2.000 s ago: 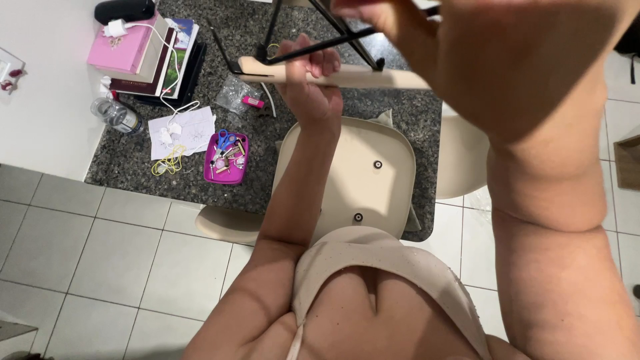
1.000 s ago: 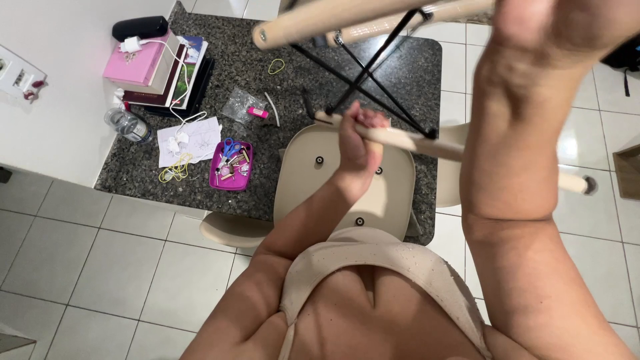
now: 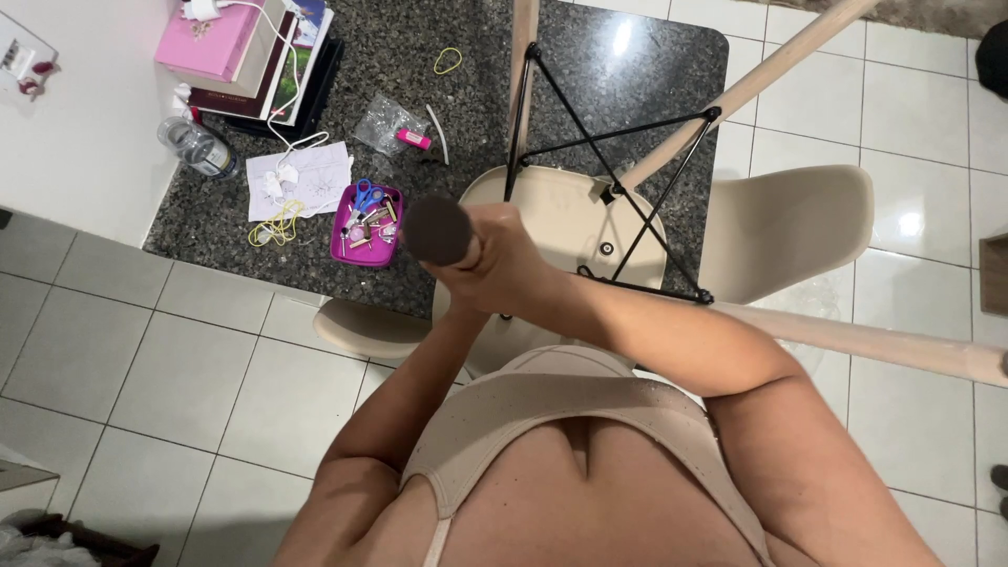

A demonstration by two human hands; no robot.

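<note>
An upside-down beige chair seat shell (image 3: 535,193) lies on the granite table, with round fastener holes in its underside. Over it stands a leg frame of pale wooden legs (image 3: 787,59) and crossed black metal rods (image 3: 587,130). One leg points up at the camera, its dark round foot cap (image 3: 438,230) close to the view. My right hand (image 3: 516,264) is wrapped around that leg just below the cap. Lower on the same leg is my left hand (image 3: 466,303), mostly hidden beneath the right; its fingers are largely out of sight.
At left are a magenta tray (image 3: 366,256) with hardware and blue-handled scissors (image 3: 366,197), a paper sheet (image 3: 264,193), a clear bottle (image 3: 197,147) and stacked books (image 3: 213,43). A plastic bag (image 3: 382,126) lies near the middle. Another beige chair (image 3: 795,228) stands right.
The leg frame has turned and come down over the seat shell. My right hand has moved from the upper right to the leg near the middle, close to my left hand.
</note>
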